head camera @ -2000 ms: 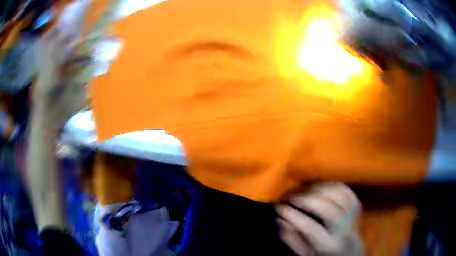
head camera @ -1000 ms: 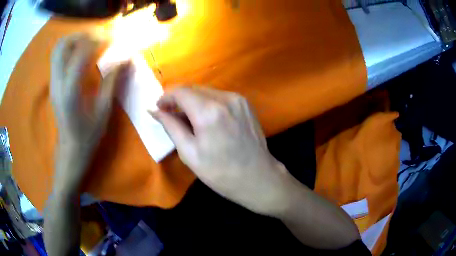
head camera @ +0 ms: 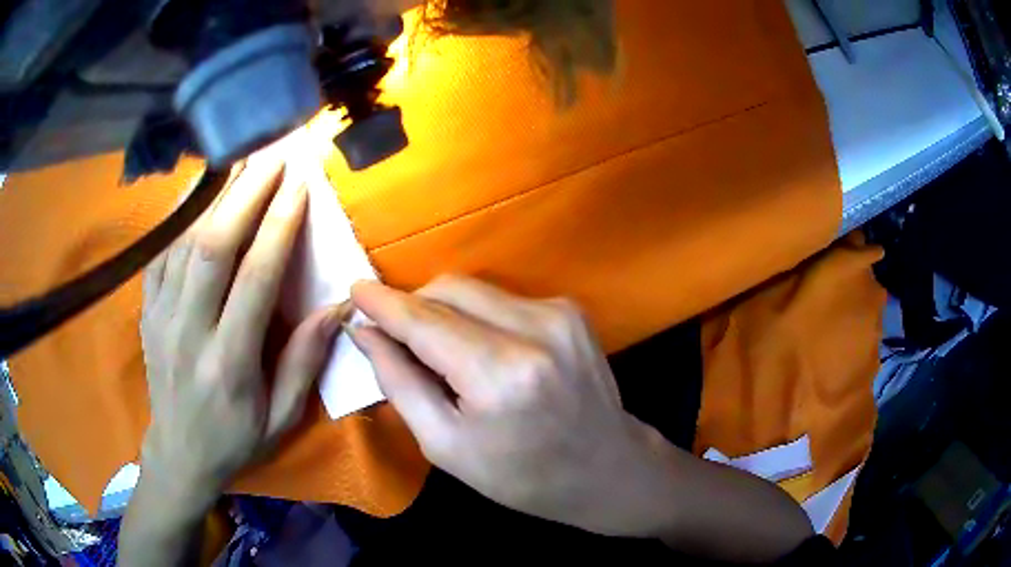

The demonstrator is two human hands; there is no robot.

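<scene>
A large orange fabric panel [head camera: 621, 210] covers much of the table, with a straight seam line across it. A white strip [head camera: 353, 382] lies on it, slanting from the lamp glow down to the middle. My left hand [head camera: 227, 321] lies spread over the strip's left side, fingertips near the machine parts. My right hand [head camera: 499, 388] pinches at the strip between thumb and forefinger, close to my left thumb; something small and thin seems to show at the fingertips. The sewing machine head [head camera: 249, 89] hangs over the strip's upper end and hides it.
A dark knob-like machine part [head camera: 371, 138] stands beside the lamp glow. A dark cable or bar curves in from the left. The white table [head camera: 898, 111] shows at upper right. Orange pieces [head camera: 793, 354] with white rectangles hang at lower right. Dark fibres blur at the top.
The view has swung from a blurred panel to the machine. Since one second ago, the machine head shows larger and my left hand has flattened onto the strip. My right hand stays at the strip.
</scene>
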